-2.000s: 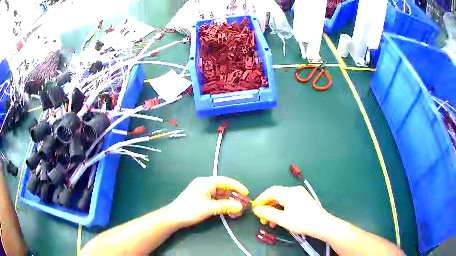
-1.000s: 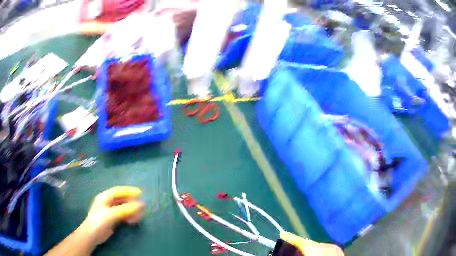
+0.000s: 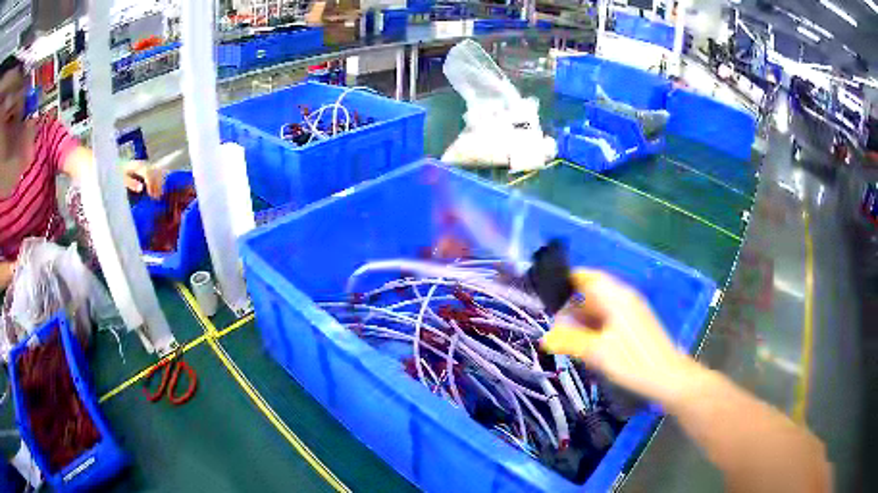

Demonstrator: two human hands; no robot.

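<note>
My right hand [image 3: 621, 337], with yellow finger covers, is over the right part of a large blue crate [image 3: 385, 414]. It holds a black connector part [image 3: 551, 276] at the end of a wire harness. The harness's white cable and red ends trail up and left above the crate floor, blurred. Inside the crate lie white cables [image 3: 472, 332] with red housings and black parts. My left hand is out of the picture.
A small blue bin of red-brown housings [image 3: 58, 390] is at the lower left. Orange scissors [image 3: 171, 381] lie by white posts [image 3: 214, 164]. A person [image 3: 34, 183] in a striped top reaches to another bin. Behind stand another blue crate [image 3: 332, 159] and a plastic bag [image 3: 501, 125].
The view has swung right to the large crate. My right hand has carried the harness from the bench to over the crate. My left hand has left the picture.
</note>
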